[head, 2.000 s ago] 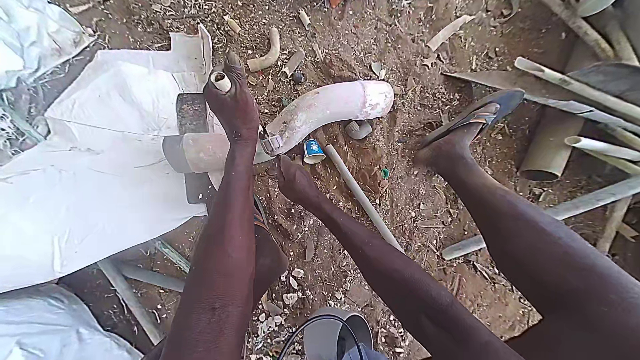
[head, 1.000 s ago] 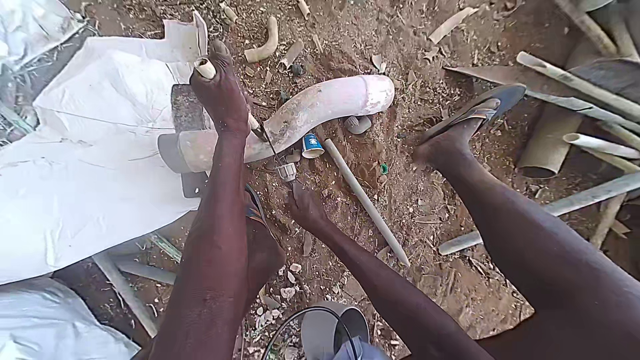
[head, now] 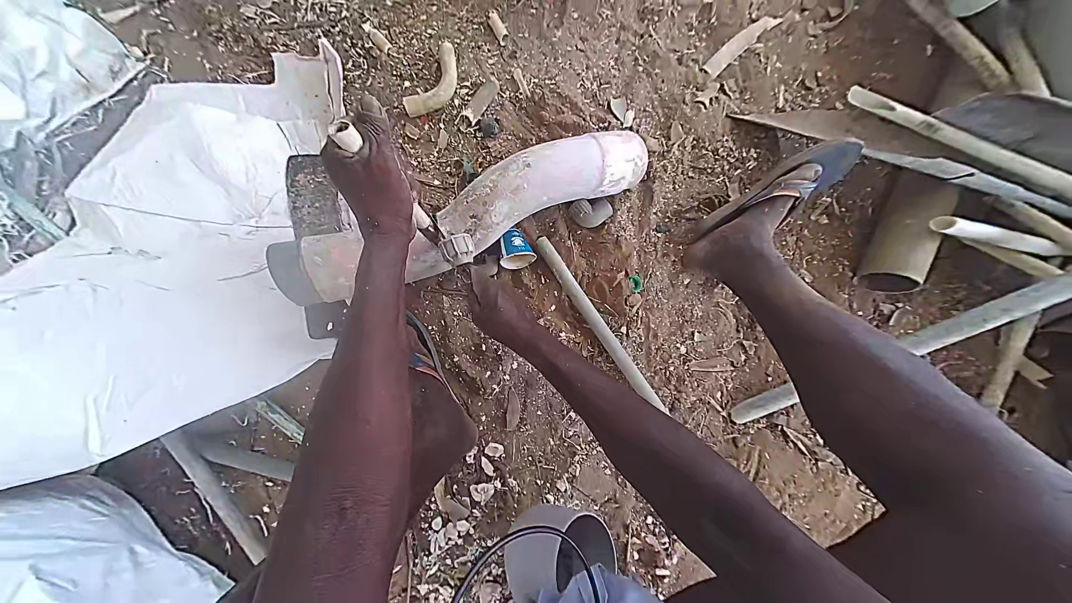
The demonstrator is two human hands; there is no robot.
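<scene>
My left hand (head: 368, 180) is closed around a pale hollow tube (head: 345, 136); a thin shaft showing below the fist points toward a small ribbed whitish fitting (head: 456, 249). At that fitting is my right hand (head: 498, 306), its fingers bent and seemingly gripping its lower side, though the grip is partly hidden. Beneath both lies a large curved whitish pipe (head: 536, 180) with a grey left end, resting across a dark block (head: 314, 197). Just right of my right fingertips is a blue and white cup (head: 517, 249).
A thin pipe (head: 603, 327) lies on the dirt beside my right forearm. White sheeting (head: 167, 335) spreads at left. Several pipes, including a wide one (head: 909, 230), are piled at right. My sandalled foot (head: 754, 218) stands near them. A grey cap-like thing (head: 544, 544) is at the bottom.
My left hand stays closed on the tube, having shifted slightly. The ribbed fitting and my right hand have moved up toward the curved pipe since one second ago.
</scene>
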